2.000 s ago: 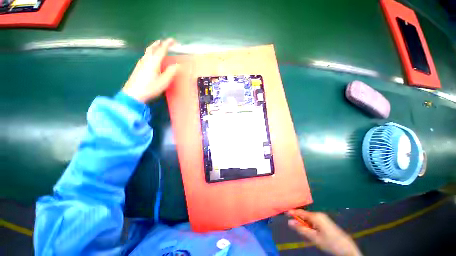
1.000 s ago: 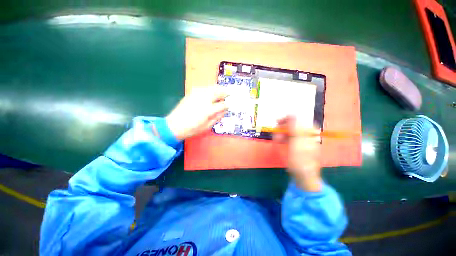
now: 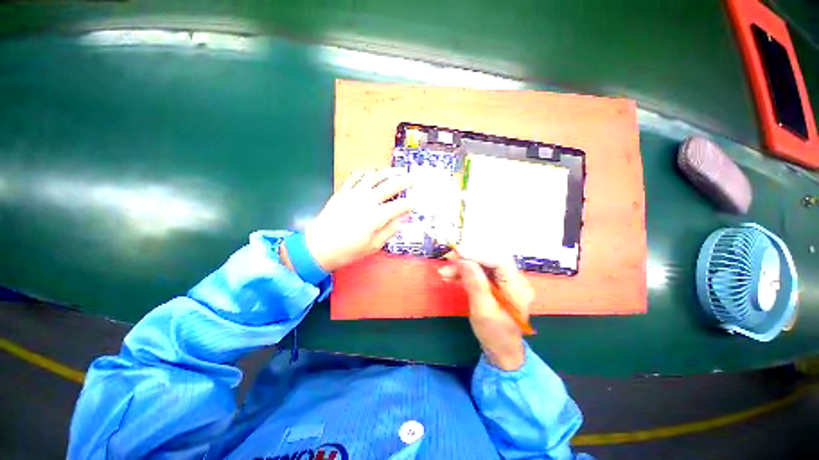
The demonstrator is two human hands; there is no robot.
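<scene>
An open tablet (image 3: 573, 211) lies sideways on a red-orange foam pad (image 3: 615, 225), its insides facing up. The blue-and-silver main board (image 3: 429, 162) is at its left end and the large pale battery (image 3: 516, 202) fills the rest. My left hand (image 3: 357, 220) rests on the board's left side, fingers spread, holding nothing visible. My right hand (image 3: 492, 301) grips an orange stick (image 3: 512, 310) like a pen at the tablet's near edge, by the lower right of the board. The stick's exact contact point is too small to tell.
A light-blue desk fan (image 3: 747, 281) and a pinkish-grey rounded case (image 3: 715, 173) stand right of the pad on the green bench (image 3: 180, 117). Another red-orange pad (image 3: 754, 85) with a dark-screened tablet (image 3: 779, 83) lies at the upper right.
The pad and tablet have turned from upright to sideways since the first frame. My left hand has moved onto the board. My right hand has come in from the lower right with the stick.
</scene>
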